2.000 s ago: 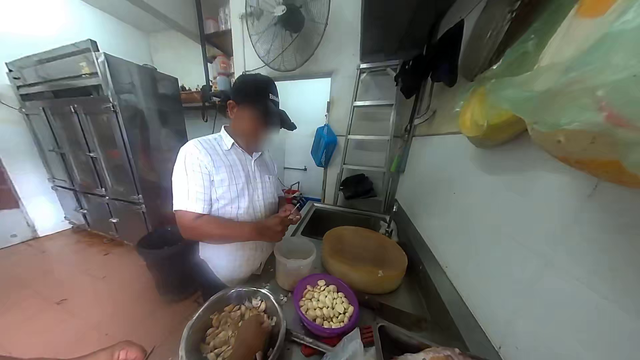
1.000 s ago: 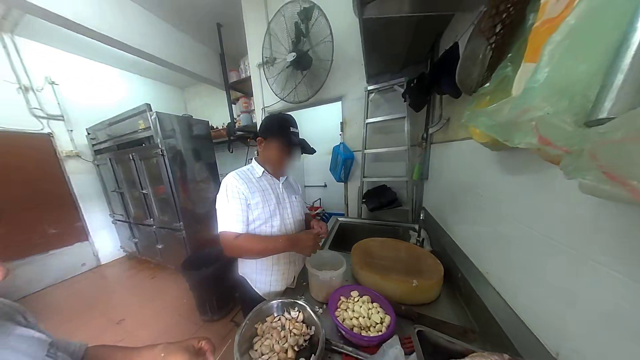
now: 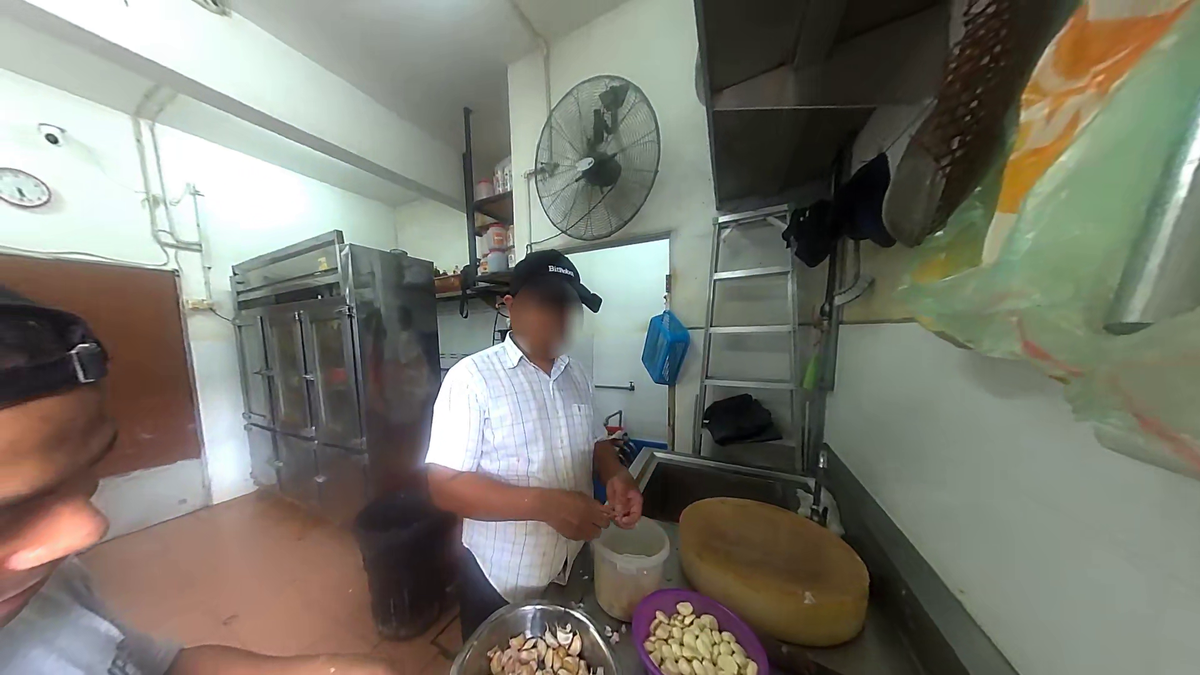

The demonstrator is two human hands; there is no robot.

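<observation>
Neither my left hand nor my right hand is in view. At the bottom edge, a steel bowl (image 3: 469, 647) holds unpeeled garlic cloves (image 3: 548, 652). Right of it, a purple plastic bowl (image 3: 647, 605) is filled with peeled garlic cloves (image 3: 698, 642). Behind them stands a whitish plastic tub (image 3: 630, 574), beside a thick round chopping block (image 3: 773, 572). Across the counter, a person in a cap and checked shirt (image 3: 525, 450) works with both hands (image 3: 609, 511) together above the tub; what they hold is too small to tell.
Close on the left is another person (image 3: 42, 469), a forearm along the bottom edge. A sink (image 3: 722, 483) lies behind the block. A black bin (image 3: 403, 562) stands on the floor. Plastic bags (image 3: 1050, 262) hang at upper right; a ladder (image 3: 750, 328) leans at the back.
A hand over the steel bowl two seconds ago is out of view. The person at left now shows head and shoulder. The view has swung up and left.
</observation>
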